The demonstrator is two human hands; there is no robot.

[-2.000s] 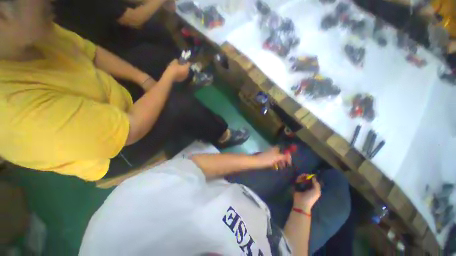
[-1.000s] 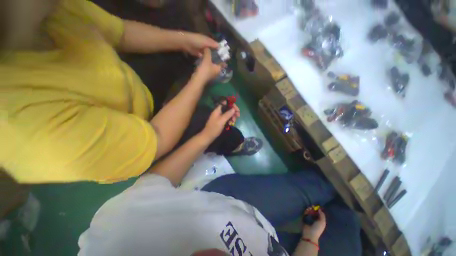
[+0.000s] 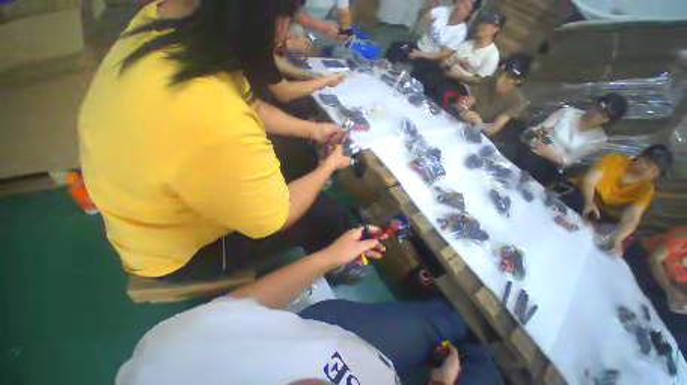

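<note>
My left hand [image 3: 357,247] is raised above my lap, its fingers closed around red wires or plugs [image 3: 388,229] with dark parts and a yellow end; the exact shape is blurred. My right hand [image 3: 450,367] is low at the bottom edge, partly cut off. It holds a small dark bundle [image 3: 439,355] with yellow and red spots over my jeans. The two hands are well apart.
A long white-covered table [image 3: 557,331] on wooden pallets runs along my lap's far side, with bagged cable sets [image 3: 512,261] and black sticks [image 3: 521,304]. A person in yellow [image 3: 173,158] sits close by, handling parts. Several people sit across the table.
The view has lifted and shows more of the table and people. My left hand, with the red piece, has moved out from my lap toward the neighbour's side. My right hand still holds its bundle.
</note>
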